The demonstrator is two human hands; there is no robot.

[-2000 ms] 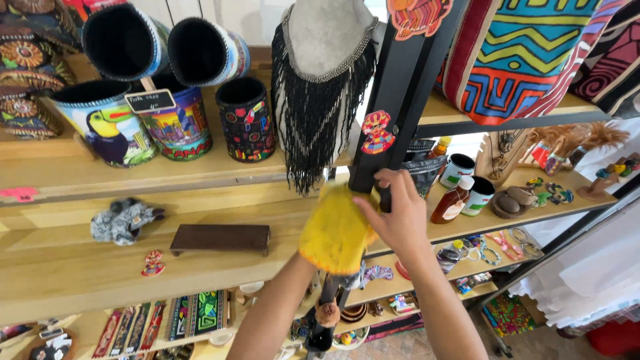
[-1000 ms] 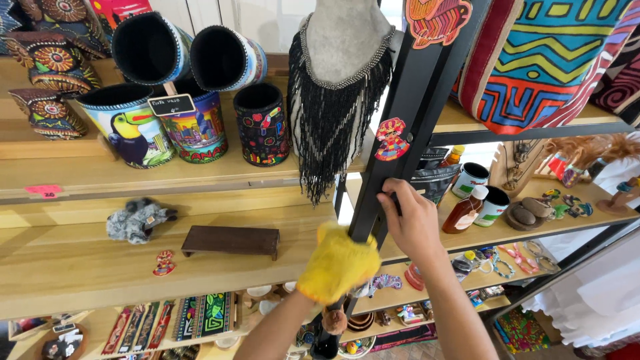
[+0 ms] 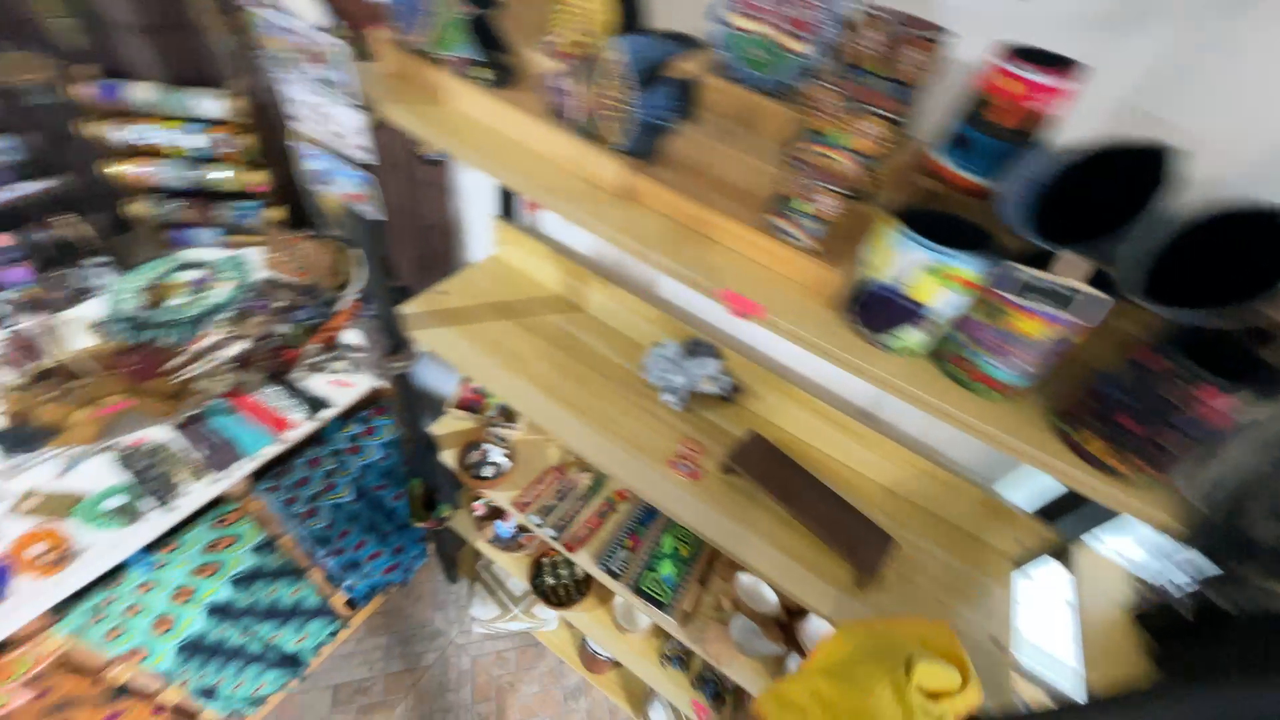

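Observation:
A yellow cloth or mitt shows at the bottom right, at the front edge of the wooden shelf. It covers my left hand, so the fingers are hidden; a thumb-like bump shows in the fabric. My right hand is out of view. Above the cloth, a small dark brown wooden stand sits on the shelf. Farther left on the same board lie a red patterned sticker or figure and a grey fuzzy figurine. The picture is blurred.
The upper shelf holds decorated cups, one a toucan cup, and a pink tag. Lower shelves carry patterned bands, bowls and white cups. At left, a white table bears jewellery, with patterned cloths below.
The view has swung far to the left. The right hand and the black post it touched are out of view. The yellow cloth now shows at the bottom right.

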